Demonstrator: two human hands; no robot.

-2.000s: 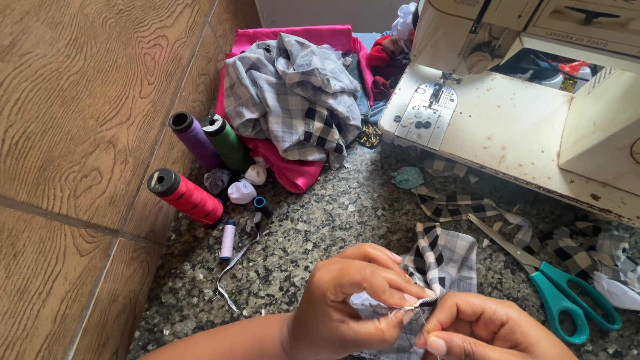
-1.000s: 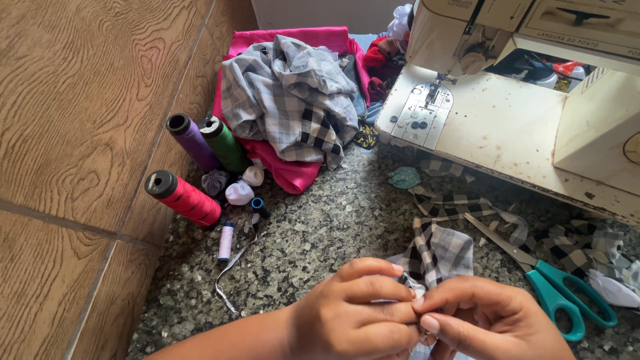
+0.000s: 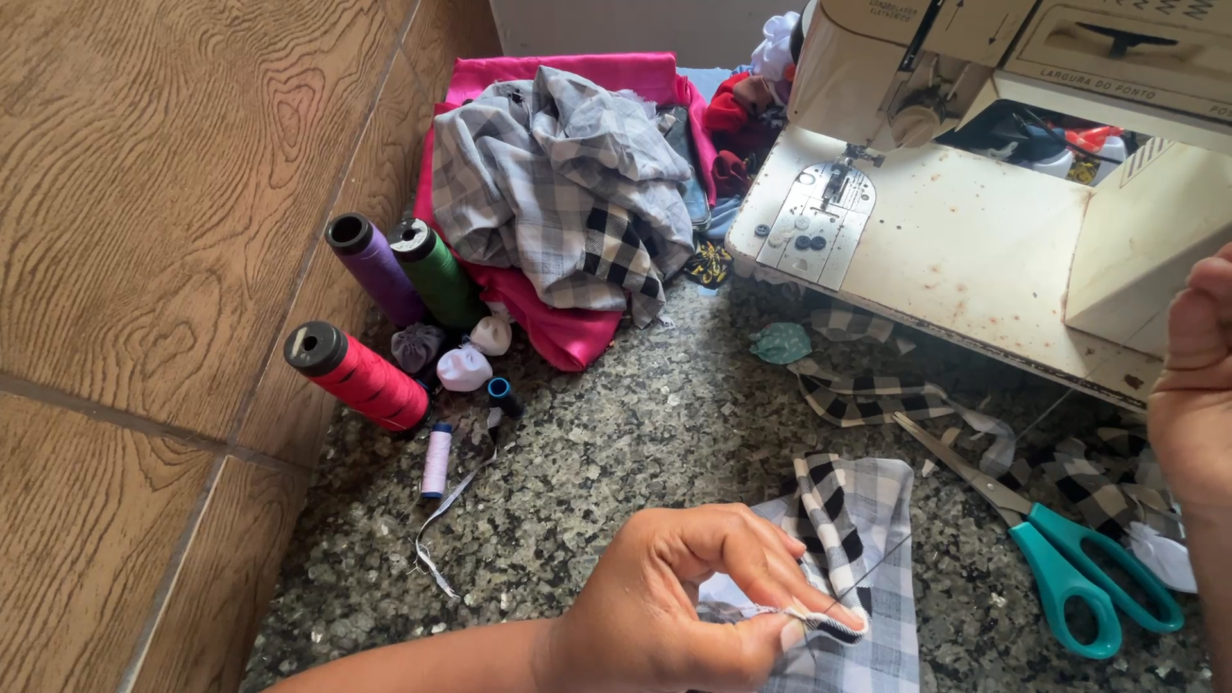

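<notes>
My left hand (image 3: pixel 703 597), low in the centre, pinches the folded edge of a black-and-white checked strip between thumb and fingers. The strip lies over a grey plaid cloth (image 3: pixel 881 539) on the granite top. A dark thread runs up and to the right from the pinched edge. My right hand (image 3: pixel 1198 385) is raised at the right edge, partly out of frame; its fingertips are cut off, and whether it grips a needle or the thread cannot be seen. Teal-handled scissors (image 3: pixel 1068 568) lie between the cloth and my right forearm.
A sewing machine (image 3: pixel 962 231) stands at the upper right. Plaid fabric (image 3: pixel 568 183) is heaped on pink cloth (image 3: pixel 568 337) at the back. Purple (image 3: pixel 375 269), green (image 3: pixel 443 279) and red thread cones (image 3: pixel 361 380) stand at the left, near a small lilac spool (image 3: pixel 436 462). Checked scraps (image 3: pixel 866 399) lie below the machine.
My right hand has moved from beside my left hand up to the far right. My left hand still pinches the cloth, and a stretch of dark thread now shows above it.
</notes>
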